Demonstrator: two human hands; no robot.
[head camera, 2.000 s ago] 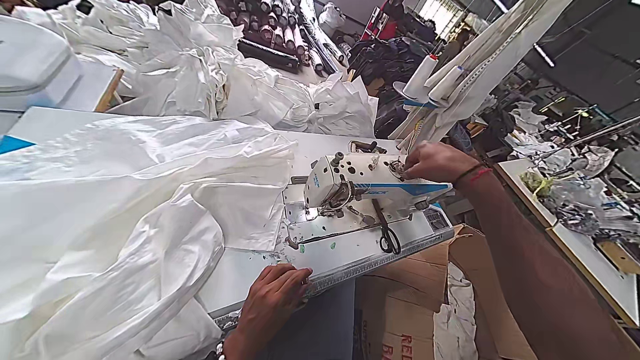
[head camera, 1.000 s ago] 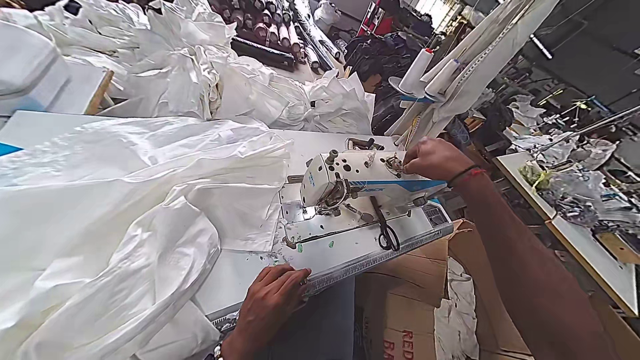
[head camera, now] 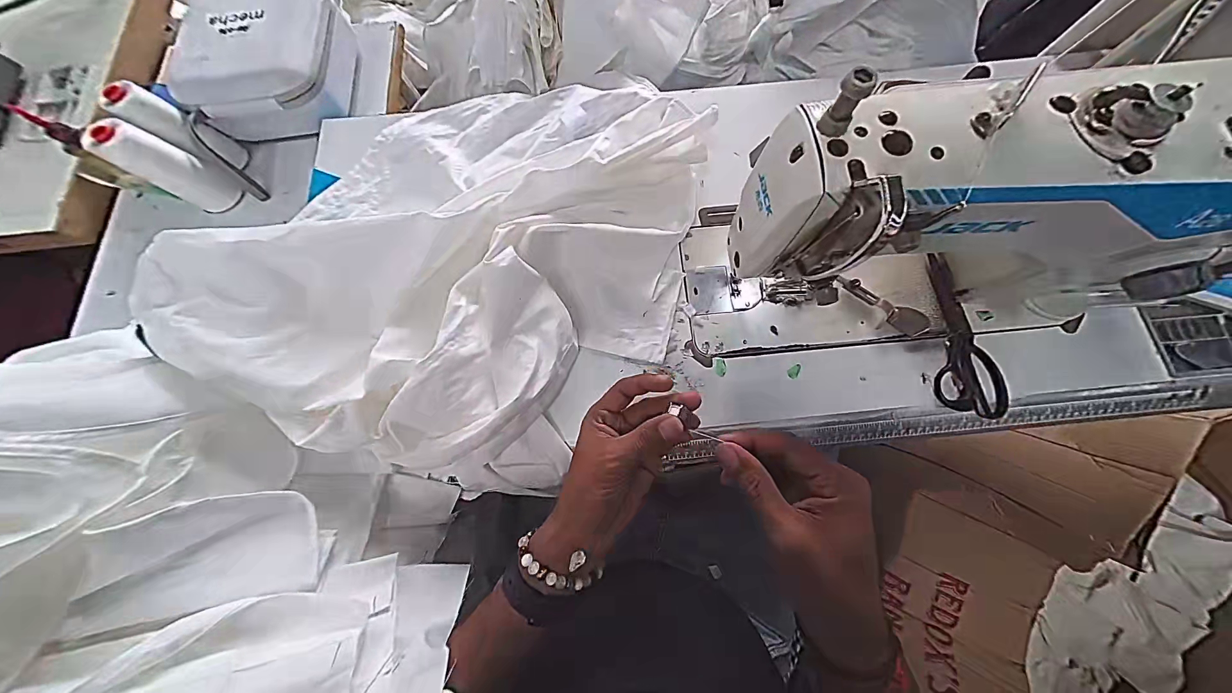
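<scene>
Near the table's front edge, my left hand (head camera: 630, 448) pinches a small shiny metal piece (head camera: 677, 412), perhaps a bobbin case; its exact kind is hard to tell. The fingertips of my right hand (head camera: 789, 500) hold a thin strand (head camera: 705, 436) running from that piece. Behind my hands stands a white and blue Jack sewing machine (head camera: 962, 192), its presser foot (head camera: 789, 289) over the needle plate. White fabric (head camera: 462, 279) lies left of the machine. Black-handled scissors (head camera: 970, 375) rest on the machine bed's front side.
Two white thread cones (head camera: 159, 164) and a white box (head camera: 255, 58) are at the upper left. More white fabric (head camera: 173, 539) is piled at the lower left. An opened cardboard box (head camera: 982, 529) with white cloth (head camera: 1126, 616) sits below the table's right side.
My right hand has left the top of the sewing machine and come to my left hand at the table's front edge. The small metal piece now shows between my fingers. The view has swung down and left.
</scene>
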